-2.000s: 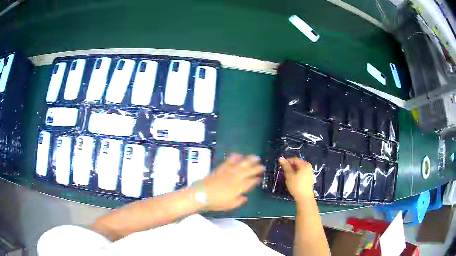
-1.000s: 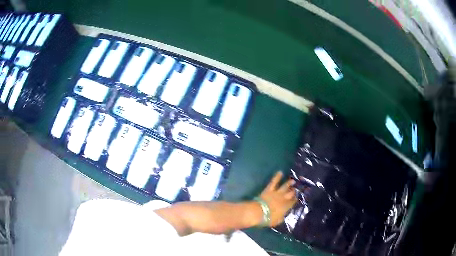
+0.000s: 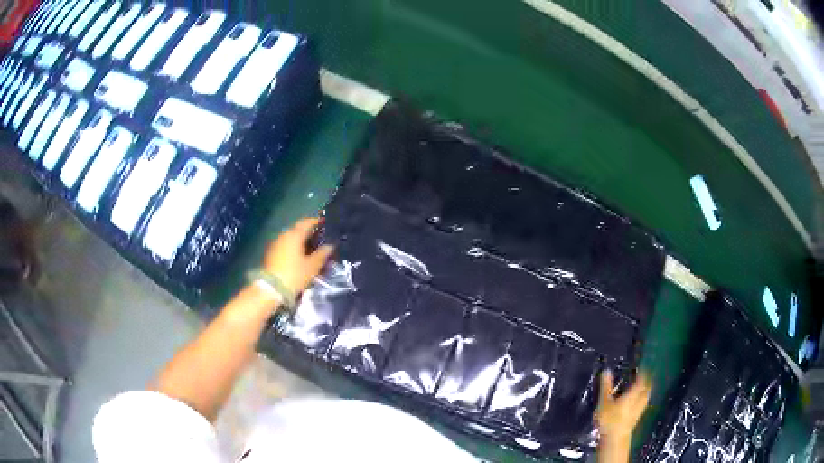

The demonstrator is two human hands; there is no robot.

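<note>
A black plastic tray with bare pockets [image 3: 434, 262] lies between my hands, over the ledge, tilted in the view. My left hand [image 3: 298, 262] holds its left edge. My right hand [image 3: 623, 405] is at its lower right edge, with fingertips on the rim. Small pale bits show under its front edge; what lies beneath is hidden. The filled tray seen earlier in the middle is not visible.
A tall filled tray stack [image 3: 239, 176] with pale covers on top stands to the left. More empty black trays [image 3: 723, 389] lie at the lower right. Beyond the rail [image 3: 357, 90], the green belt [image 3: 560, 118] carries a cover [image 3: 705, 203] and other covers farther right.
The view has swung. An empty tray has come left from the right-hand trays to the middle, where the filled tray showed. Both hands are now at its sides.
</note>
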